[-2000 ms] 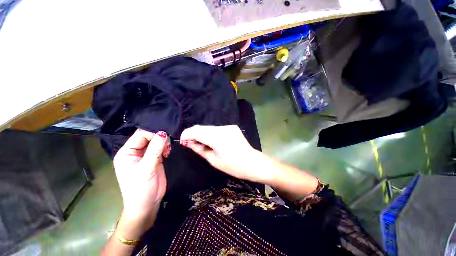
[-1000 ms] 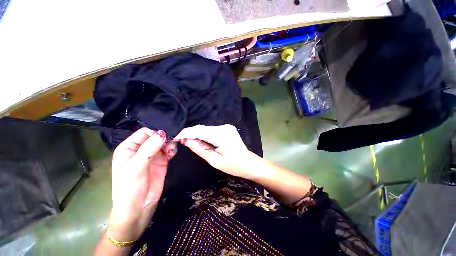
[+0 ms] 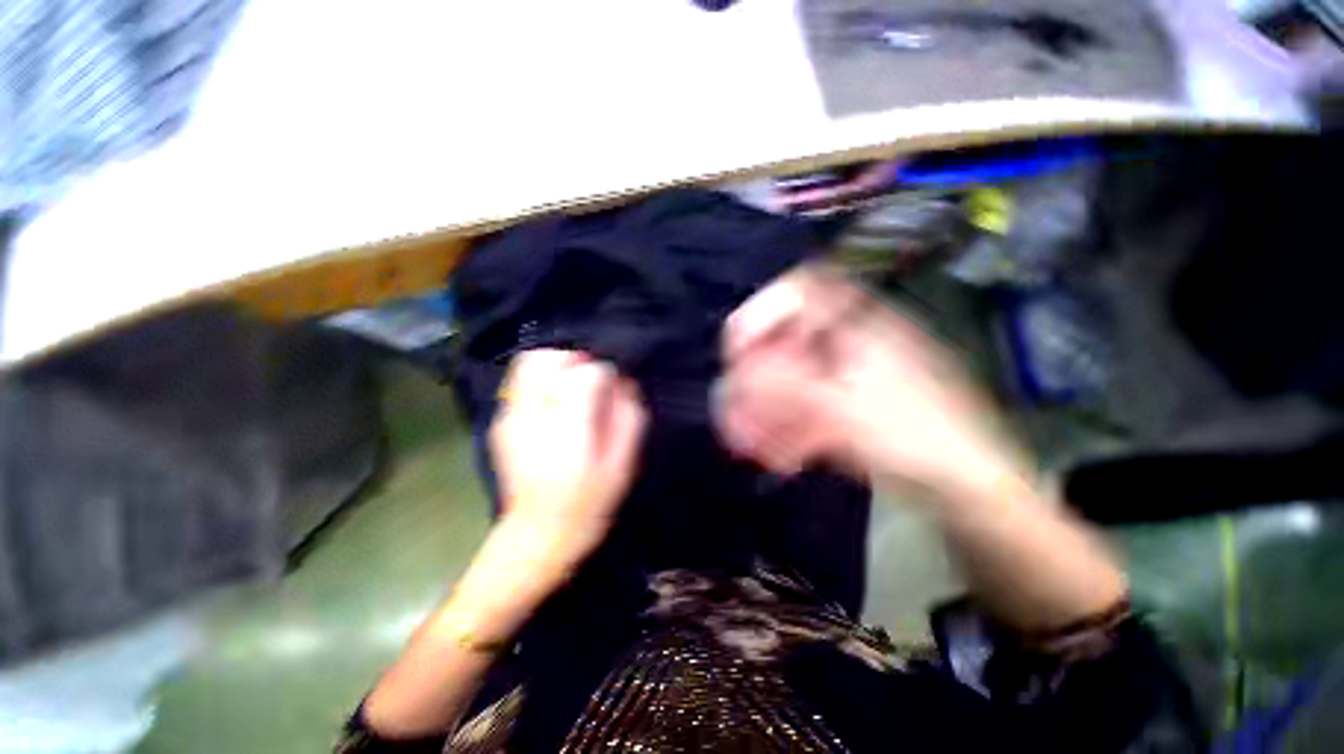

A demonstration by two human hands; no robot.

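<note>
The black garment (image 3: pixel 634 280) lies bunched on the lap against the table's front edge. My left hand (image 3: pixel 568 442) is over its left part with the fingers curled in. The fingertips are blurred and I cannot tell what they hold. My right hand (image 3: pixel 803 376) is raised over the garment's right side, apart from the left hand, with fingers bent and strongly blurred. A needle or thread cannot be made out.
The white table (image 3: pixel 516 118) runs across the top, with a grey mat (image 3: pixel 988 59) bearing small blurred items. Striped cloth (image 3: pixel 103 89) lies at its left. A grey bin (image 3: pixel 148 457) stands at left. Dark cloth (image 3: pixel 1268 280) hangs at right. A blue-edged tray (image 3: pixel 1054 346) is under the table.
My hands were close together at the fingertips and are now apart, the right one moved right and up. The whole view has shifted, so the garment and table appear further right.
</note>
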